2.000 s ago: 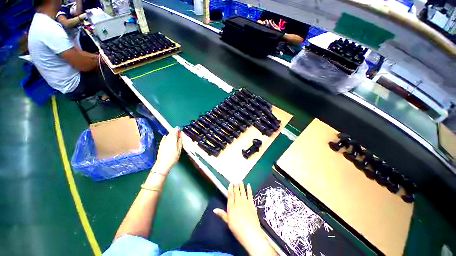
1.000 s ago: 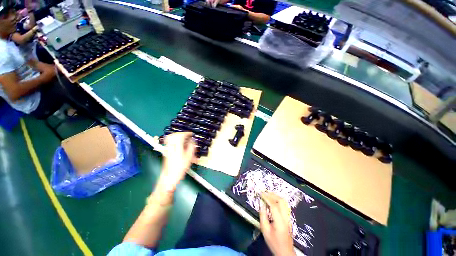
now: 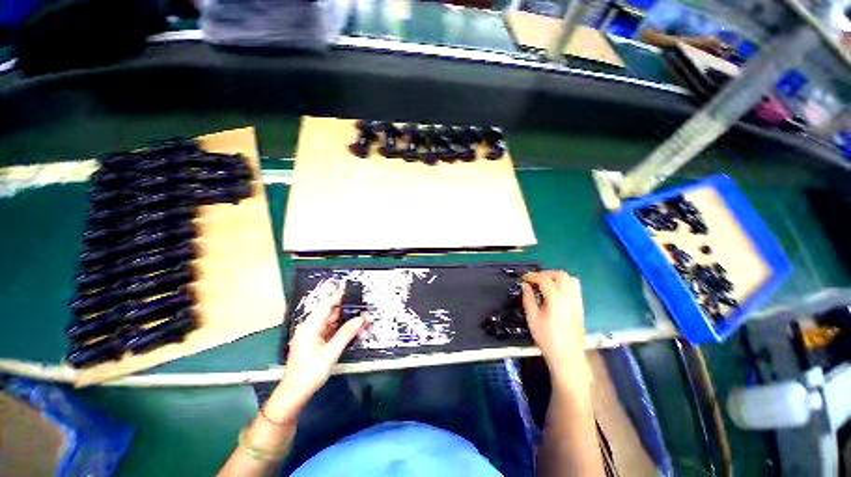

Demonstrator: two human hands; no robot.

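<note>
My left hand is over the left part of the black parts tray, its fingers around a black housing. White-silver pins lie heaped beside and under it. My right hand is at the tray's right end, fingertips down at a pile of small black parts; whether it grips one is hidden. A row of black housings lies along the back of the middle cardboard sheet. More housings lie in dense rows on the left cardboard sheet.
A blue bin with small black parts stands at the right, beside a slanted metal post. A dark conveyor belt runs behind the bench. A white bottle-like object is at lower right. Another person's arm shows at upper right.
The view has swung right. My left hand has moved from the left sheet to the tray and holds a housing. The lone housing is gone from that sheet. My right hand has moved from pins to black parts.
</note>
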